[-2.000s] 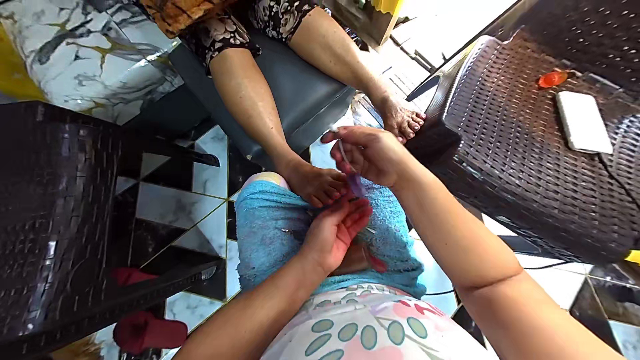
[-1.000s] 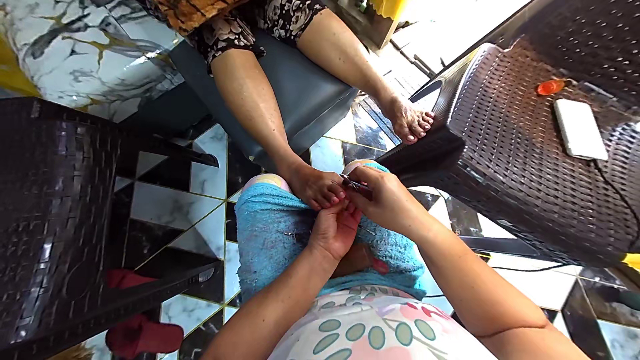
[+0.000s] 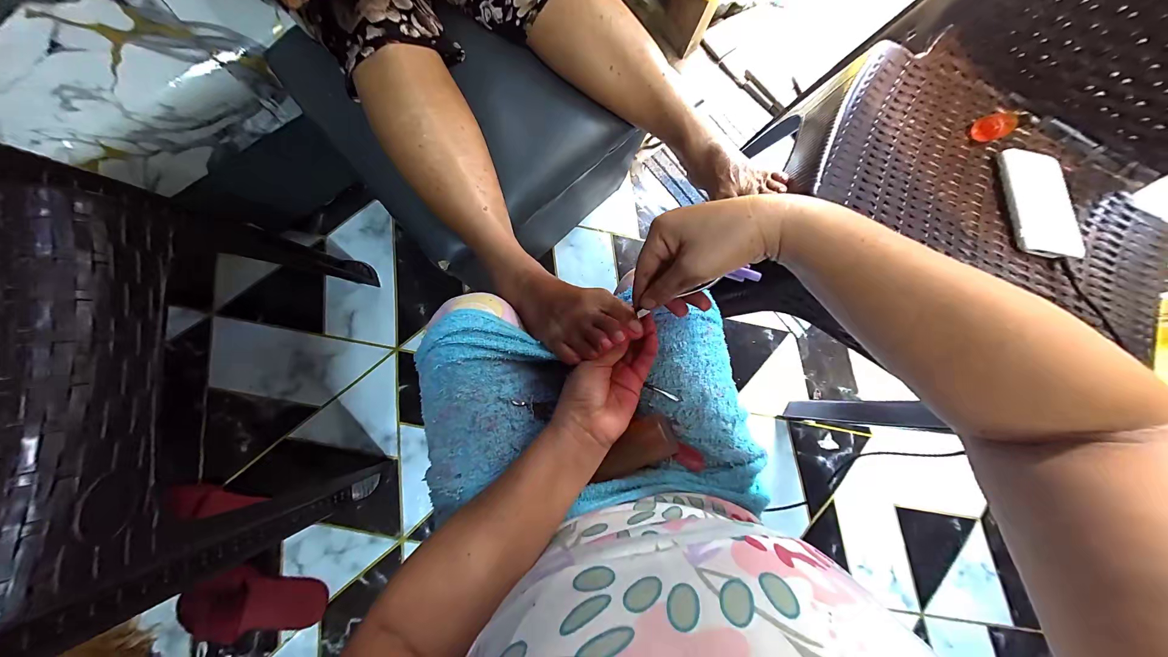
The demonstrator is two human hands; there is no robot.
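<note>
A seated person's bare foot (image 3: 579,319) rests at the edge of the blue towel (image 3: 484,401) over my lap. My left hand (image 3: 607,383) holds its toes from below. At the big toe, my right hand (image 3: 693,251) pinches something small and white; a thin metal tool (image 3: 698,289) and a purple item (image 3: 744,274) show by its fingers, partly hidden. On the towel lie a brown bottle or container (image 3: 639,447) and a thin metal implement (image 3: 662,392), both partly behind my left wrist. The person's other foot (image 3: 730,173) is by the wicker-pattern chair.
The brown chair (image 3: 903,146) at the right bears a white device (image 3: 1040,205) with a cable and an orange item (image 3: 993,127). A dark woven chair (image 3: 82,365) stands at the left, with red slippers (image 3: 246,604) below it. A cable (image 3: 894,453) crosses the tiled floor.
Two seconds ago my right hand was raised with a purple item; one second ago it held a dark tool at the toes. The small white thing now shows at its fingertips. My left hand stays by the foot.
</note>
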